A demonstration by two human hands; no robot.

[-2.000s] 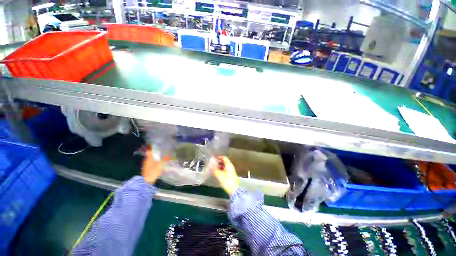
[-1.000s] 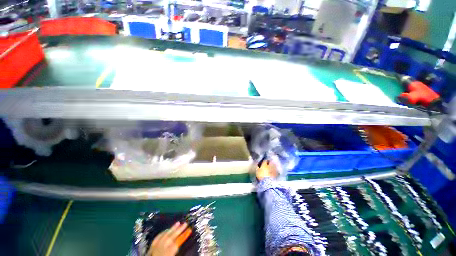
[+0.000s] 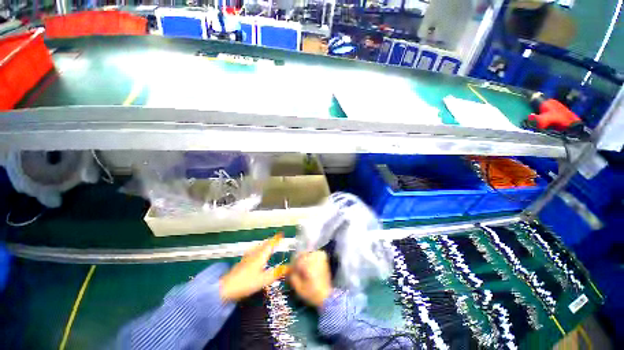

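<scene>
My right hand [image 3: 312, 277] is closed on a crinkled clear plastic bag [image 3: 349, 236] and holds it over the front rail; something dark shows in the bag beside the hand. My left hand [image 3: 252, 271] is just left of it, fingers spread, with small orange patches at the fingers, above the pile of black wire leads [image 3: 277, 318]. The pile lies on the green bench, partly hidden by my hands and sleeves.
A cream tray [image 3: 236, 222] with another clear bag [image 3: 205, 188] is under the shelf. Blue bins [image 3: 424, 204], one with orange parts [image 3: 506, 174], stand right of it. Rows of leads [image 3: 472, 273] and a label [image 3: 578, 303] lie right. A metal-edged shelf [image 3: 274, 139] crosses above.
My right hand has brought the clear bag from beside the cream tray down and left towards me. My left hand has risen from the lead pile towards my right hand.
</scene>
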